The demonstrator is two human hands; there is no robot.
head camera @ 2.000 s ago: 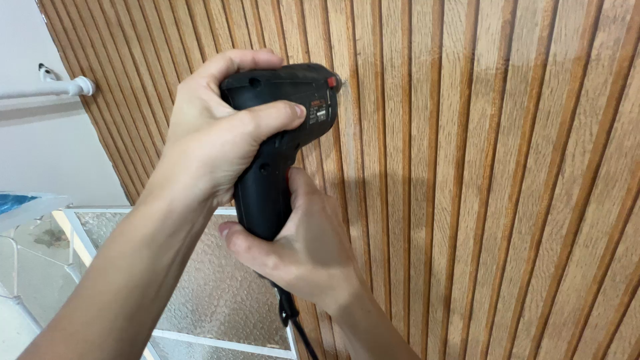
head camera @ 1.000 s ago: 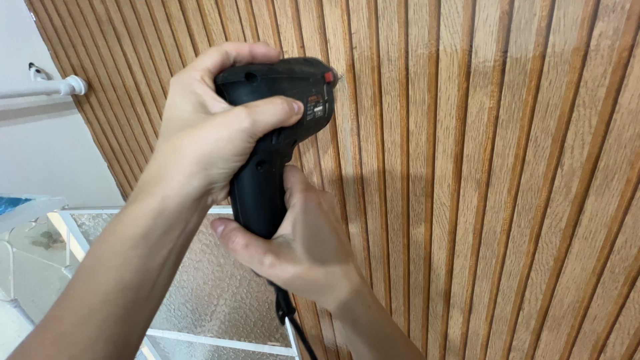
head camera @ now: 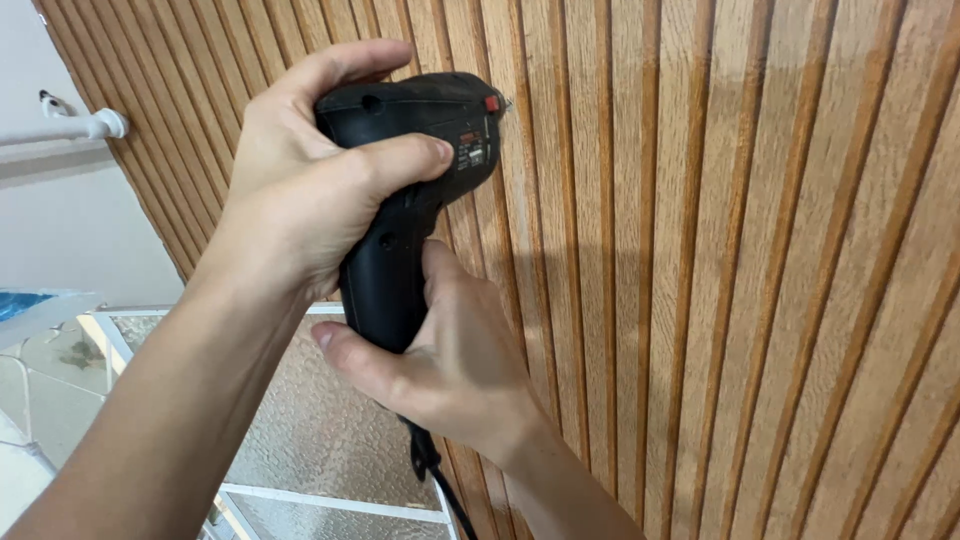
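A black corded power tool, which looks like a drill or electric screwdriver (head camera: 420,120), is held with its nose against a fluted wood panel (head camera: 675,225). My left hand (head camera: 315,172) wraps over the back and side of its body, the thumb lying along the housing beside a small label. Lower down, my right hand (head camera: 450,352) grips the handle, its fingers mostly hidden behind. A red part (head camera: 492,103) shows near the nose, and a small metal tip (head camera: 508,106) meets the panel there. The black power cord (head camera: 450,495) hangs from the bottom of the handle.
At the left, a white rail (head camera: 60,129) with a rounded end stands by a pale wall (head camera: 75,217). Below are textured glass panes (head camera: 315,427) in a white frame (head camera: 337,501). A blue object in clear plastic (head camera: 26,304) lies at the left edge.
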